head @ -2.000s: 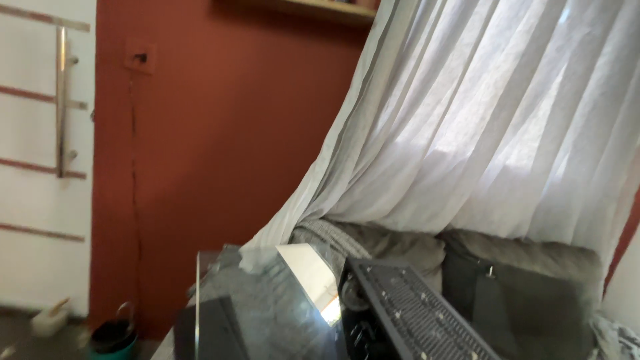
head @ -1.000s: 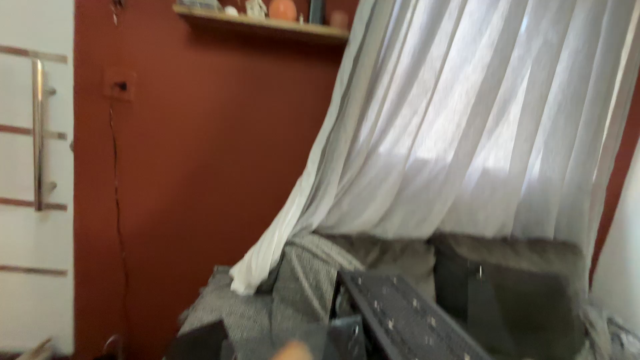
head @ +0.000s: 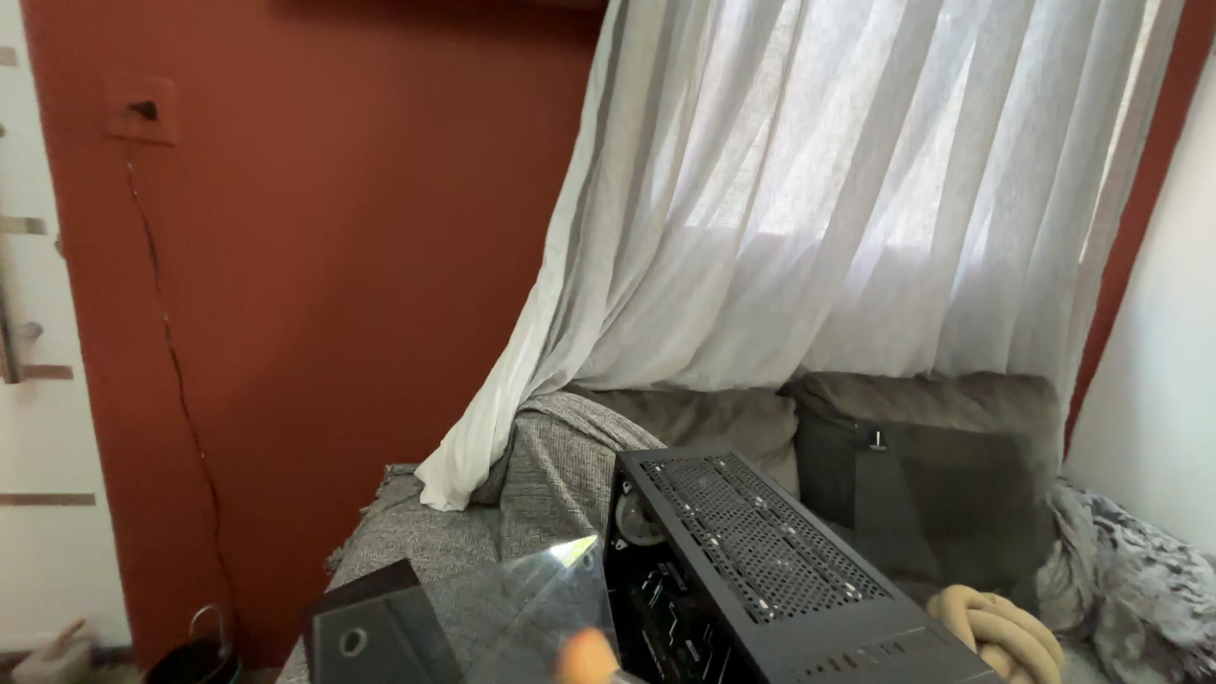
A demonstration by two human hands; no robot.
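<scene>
A black computer case (head: 788, 560) with a perforated mesh top stands tilted in view at the lower middle. Its left side is uncovered, showing a round fan (head: 636, 518) and dark parts inside. Beside that side, a transparent panel (head: 518, 598) with a dark border (head: 380, 627) and a round hole slants across the bottom of the view. A blurred, rounded orange tip (head: 587, 655) shows at the bottom edge in front of the panel; whether it is a fingertip or a tool cannot be told. Neither of my hands is clearly visible, so what holds the panel is hidden.
Behind the case is a sofa with a grey woven cover (head: 560, 465) and dark cushions (head: 931, 475). A white curtain (head: 807, 190) hangs over it. A beige knotted cushion (head: 997, 632) and grey fluffy fabric (head: 1140, 570) lie right. A dark bucket (head: 195, 660) stands lower left.
The transparent panel stood more upright two seconds ago, its left edge vertical; now it slants with one corner near the case. The view has shifted.
</scene>
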